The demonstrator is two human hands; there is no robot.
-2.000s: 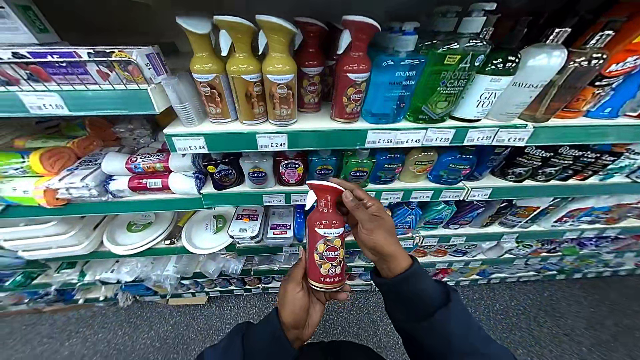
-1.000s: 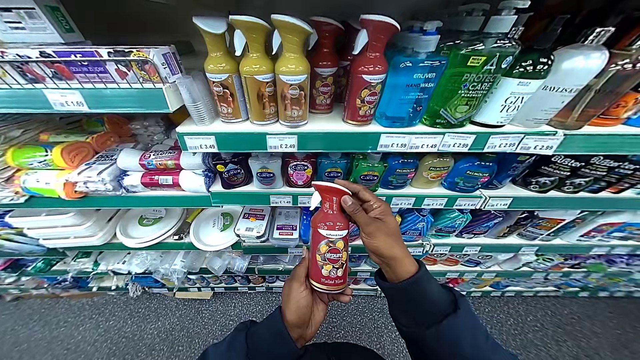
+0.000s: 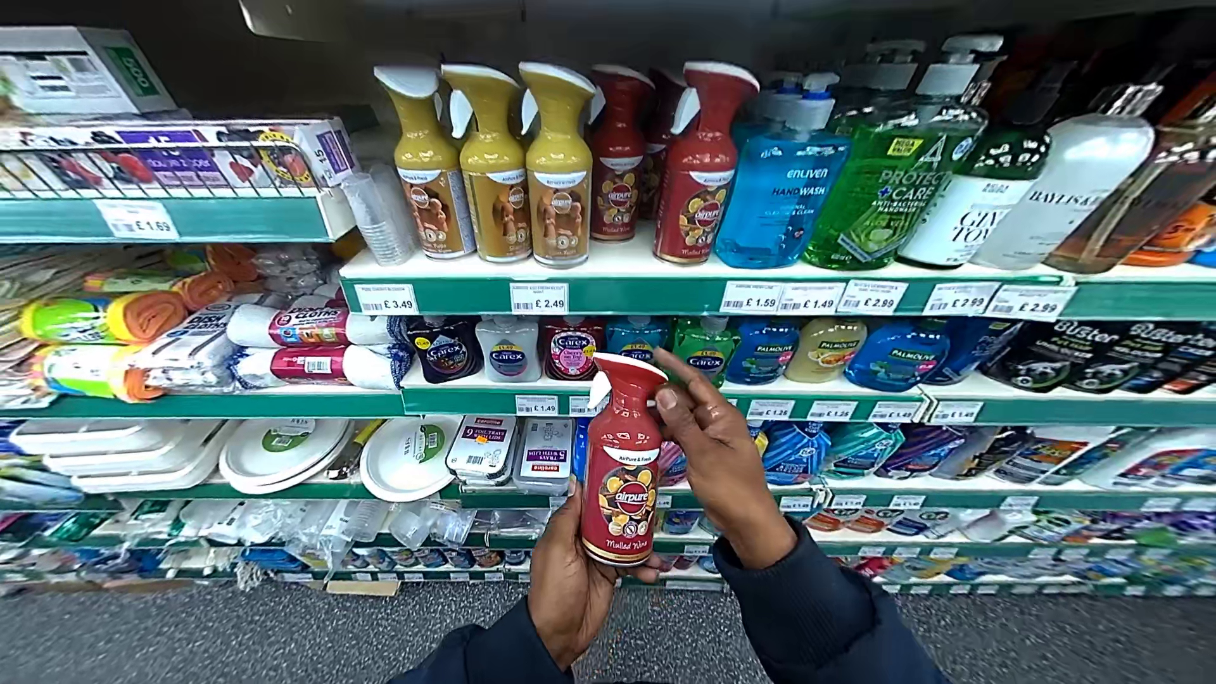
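A red Airpure air freshener spray bottle (image 3: pixel 622 475) stands upright in my left hand (image 3: pixel 570 589), which grips its lower part from below and behind. My right hand (image 3: pixel 717 446) is at the bottle's neck and spray head on the right, fingers bent and apart; whether a fingertip touches the neck is hard to tell. Above, on the upper shelf, a matching red spray bottle (image 3: pixel 701 180) has others like it behind. To their left are several yellow-gold spray bottles (image 3: pixel 560 180) with white spray heads.
The upper shelf edge (image 3: pixel 646 296) carries price tags. Blue hand wash (image 3: pixel 784 190) and green pump bottles (image 3: pixel 888 180) stand right of the sprays. Lower shelves hold soap bottles (image 3: pixel 446 351), rolled cloths (image 3: pixel 294 323) and white plates (image 3: pixel 408 456). Grey carpeted floor (image 3: pixel 332 627) lies below.
My right hand's fingers have opened away from the neck of the red bottle, which they held in the earlier frames. My left hand keeps its hold.
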